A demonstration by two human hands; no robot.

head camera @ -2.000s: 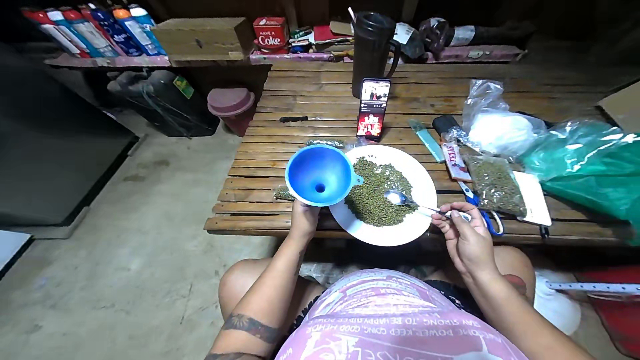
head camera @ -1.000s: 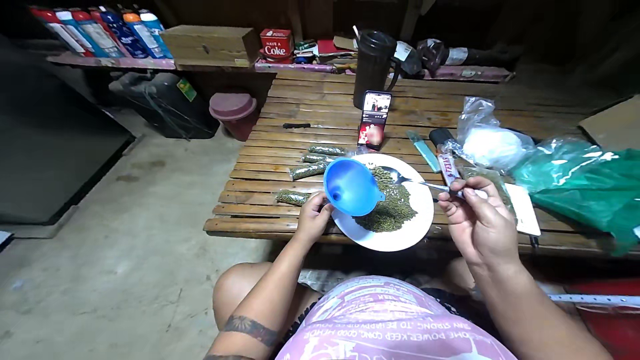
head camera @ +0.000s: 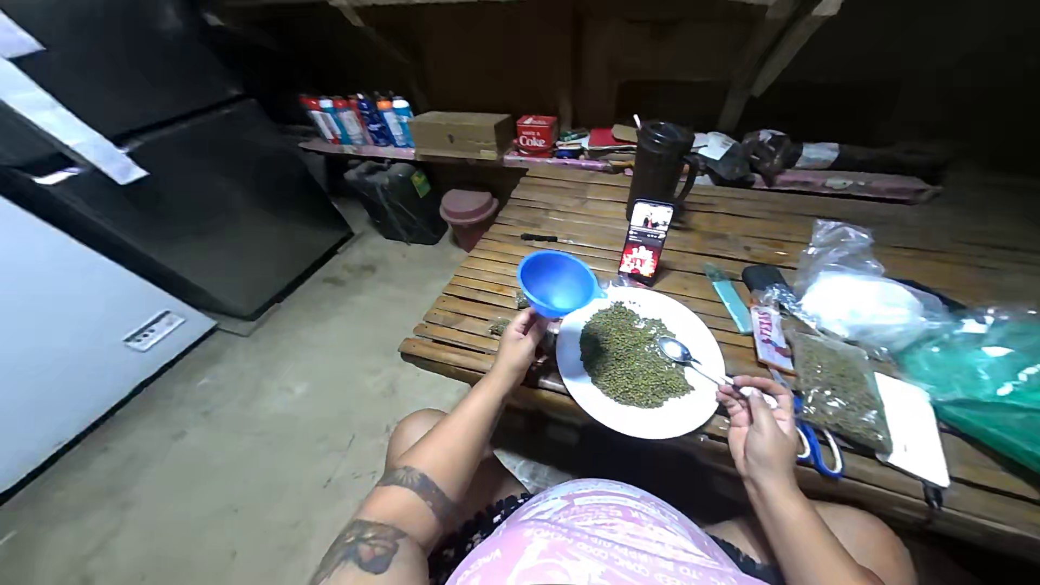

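My left hand [head camera: 522, 345] holds a blue plastic funnel [head camera: 557, 284], its wide mouth facing up, just left of and partly over the rim of a white plate [head camera: 699, 406]. Green mung beans [head camera: 630, 357] lie spread on the plate. My right hand [head camera: 762, 418] grips the handle of a metal spoon [head camera: 676, 350], whose bowl is over the right side of the beans. Beneath and behind the funnel, filled clear wrappers [head camera: 499, 327] show only in part on the slatted table. What is below the funnel is hidden by my left hand.
Behind the plate a phone [head camera: 646, 241] leans against a dark pitcher [head camera: 662, 166]. A knife [head camera: 539, 238] lies to the left. At right are blue-handled scissors [head camera: 827, 455], a bag of dried green material [head camera: 837, 390], a white-filled plastic bag [head camera: 863, 301] and a green bag [head camera: 975, 357].
The funnel was tilted over the beans a second ago and now faces up, farther left. My right hand has lowered, with the spoon down near the beans. The view has swung left.
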